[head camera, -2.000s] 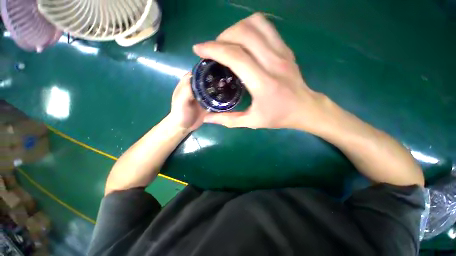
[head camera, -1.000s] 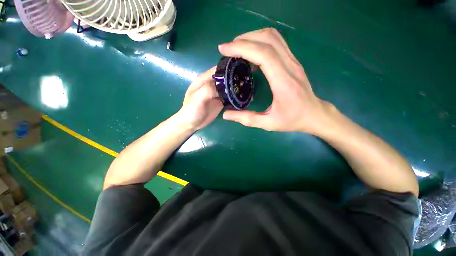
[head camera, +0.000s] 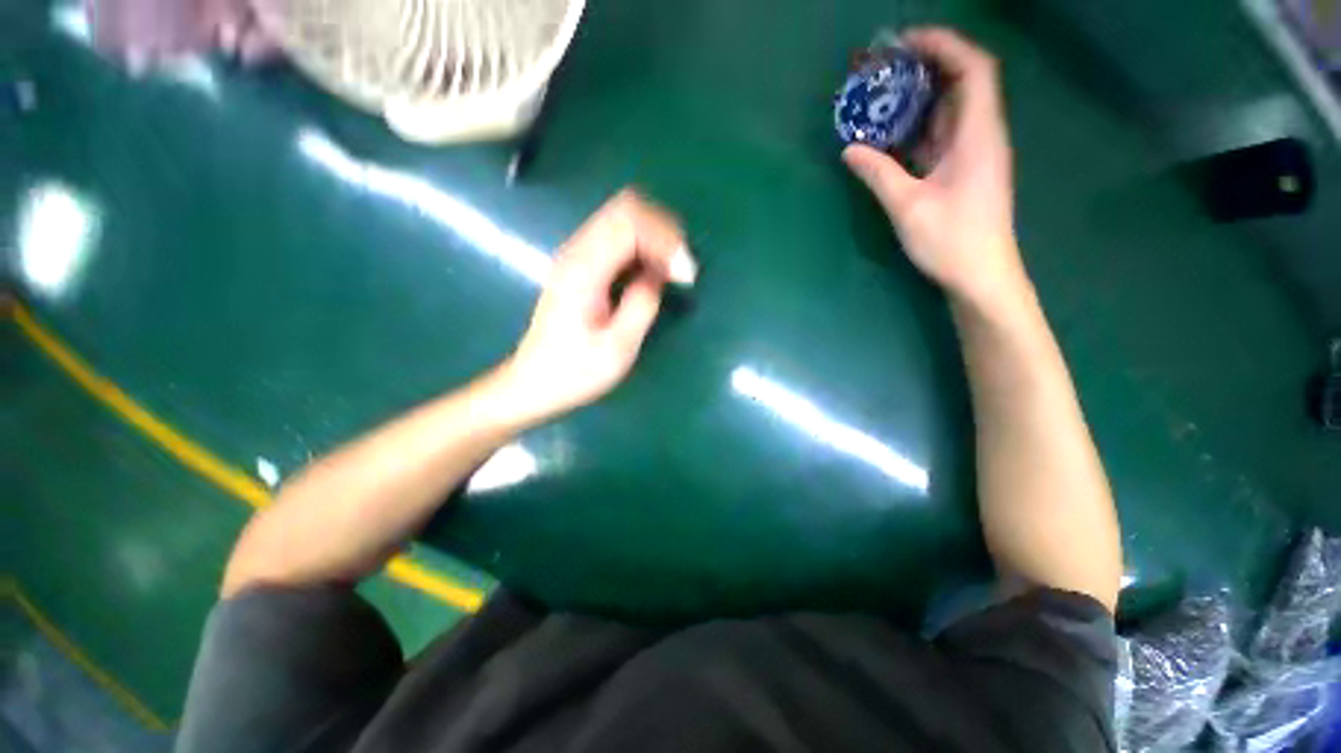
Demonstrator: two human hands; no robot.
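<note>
My right hand [head camera: 956,184] is at the upper right. Its thumb and fingers grip a round unit [head camera: 882,103] with a blue, white-speckled face and a pale centre. My left hand [head camera: 596,309] is near the middle, above the table, with curled fingers and a small white patch [head camera: 681,266] at the fingertips. A small dark spot shows just below those fingertips; I cannot tell whether it is a held part or a shadow.
The glossy green table [head camera: 706,500] reflects light strips. A cream fan [head camera: 441,59] and a blurred pink fan [head camera: 184,30] stand at upper left. A black housing [head camera: 1260,180] lies at right. Clear plastic bags [head camera: 1184,662] are at lower right.
My hands have moved apart, the right one up and to the right. The dark round housing is no longer between them. The blue-faced unit now shows in my right hand. The view has shifted right.
</note>
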